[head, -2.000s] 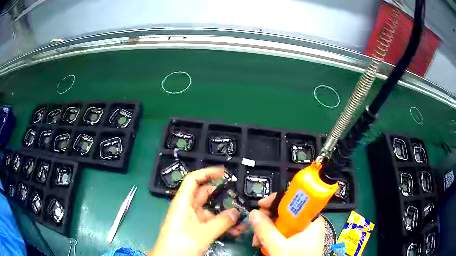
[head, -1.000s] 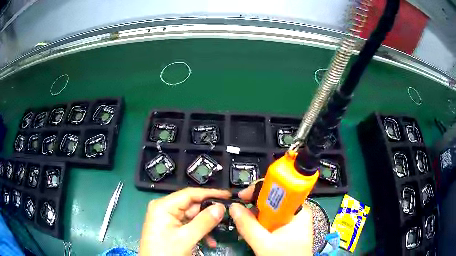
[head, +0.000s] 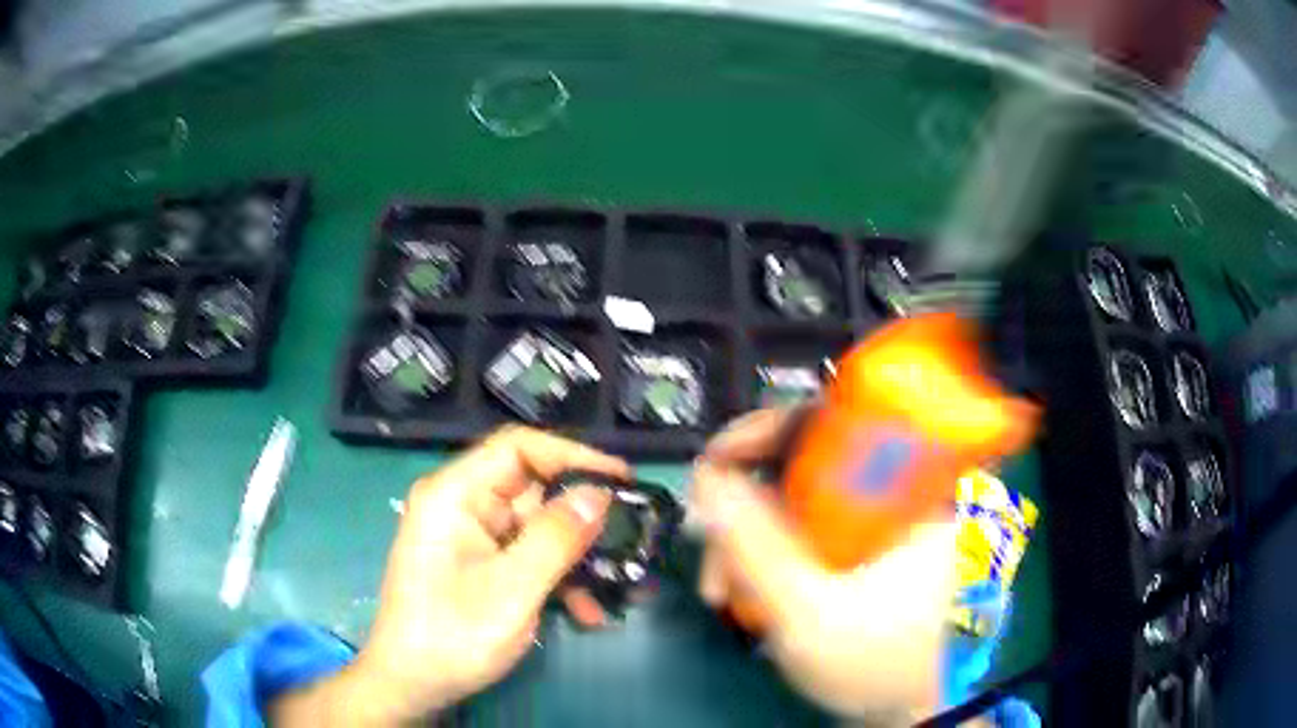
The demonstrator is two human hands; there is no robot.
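My left hand (head: 484, 555) holds a black watch housing (head: 623, 533) between thumb and fingers, its green inner part facing up, in front of the middle foam tray. My right hand (head: 811, 569) grips the orange electric screwdriver (head: 889, 427), just right of the housing; the hand and screwdriver are blurred. The screwdriver tip is hidden or too blurred to tell. The middle black foam tray (head: 491, 424) holds several housings; one back-row pocket shows no housing. A small white piece (head: 629, 313) lies on its divider.
Silvery tweezers (head: 259, 515) lie left of my left hand. More filled foam trays stand at the left (head: 199, 373) and right (head: 1064, 469). A yellow packet (head: 996, 541) lies behind my right wrist. A blurred coil spring (head: 1007, 178) rises above the screwdriver.
My hands have moved apart, and the right hand with the screwdriver has swung right. The housing is now turned to show its inside. The view has tilted down, so the trays appear higher.
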